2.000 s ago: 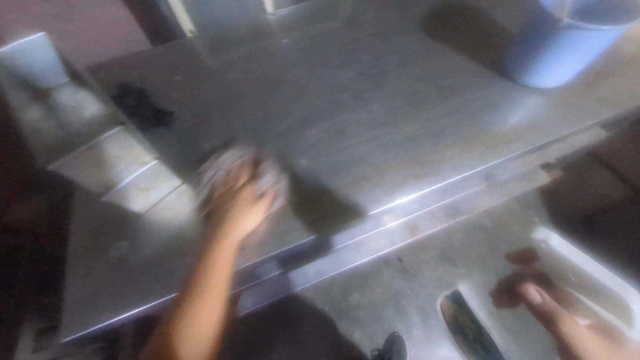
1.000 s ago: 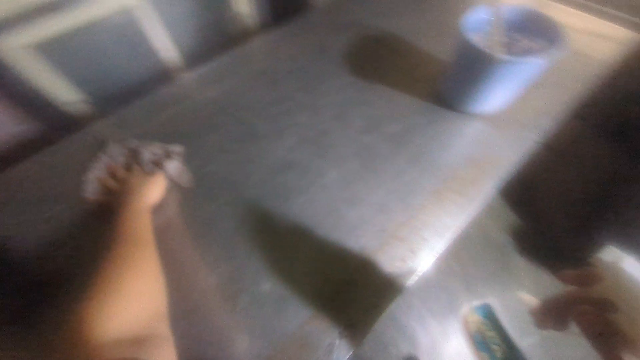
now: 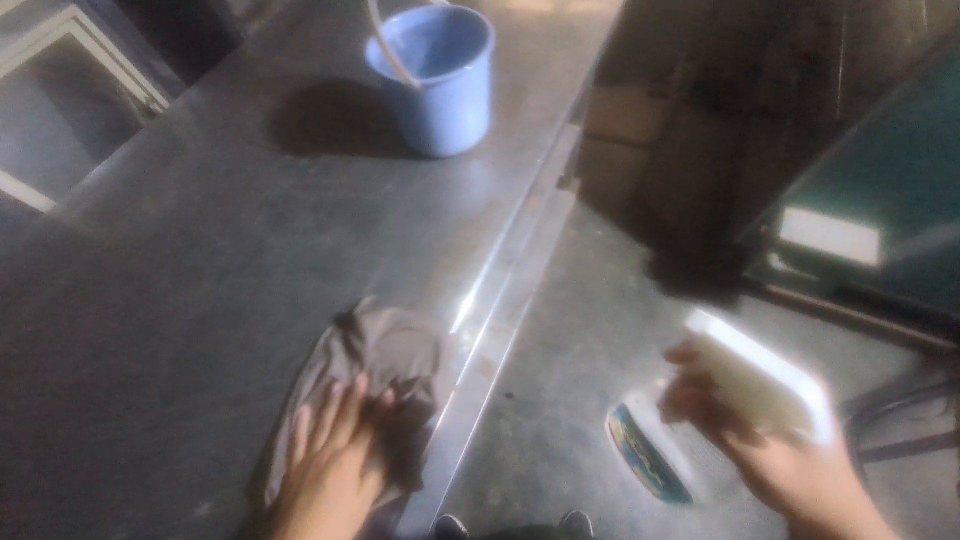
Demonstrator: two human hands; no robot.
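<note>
My left hand [image 3: 334,457] lies spread on a crumpled grey-brown cloth [image 3: 394,349], pressing it to the metal tabletop [image 3: 247,247] beside the long edge. My right hand [image 3: 720,412] is off the table, over the floor, with its fingers around a whitish, blurred container [image 3: 765,375]. A coloured label [image 3: 649,454] shows below that hand; whether it belongs to the same container I cannot tell. A blue plastic bucket [image 3: 450,112] with a pale handle stands farther up the tabletop.
A pale frame [image 3: 82,37] borders the table at the upper left. Right of the table, beyond the concrete floor [image 3: 562,375], are a dark green surface [image 3: 900,172] and brown boxes [image 3: 626,116]. Two shoe tips [image 3: 576,523] show at the bottom.
My left hand and the cloth have moved across the tabletop to its long edge, nearer the bucket's side. My right hand stays off the table with the whitish container. The view has turned.
</note>
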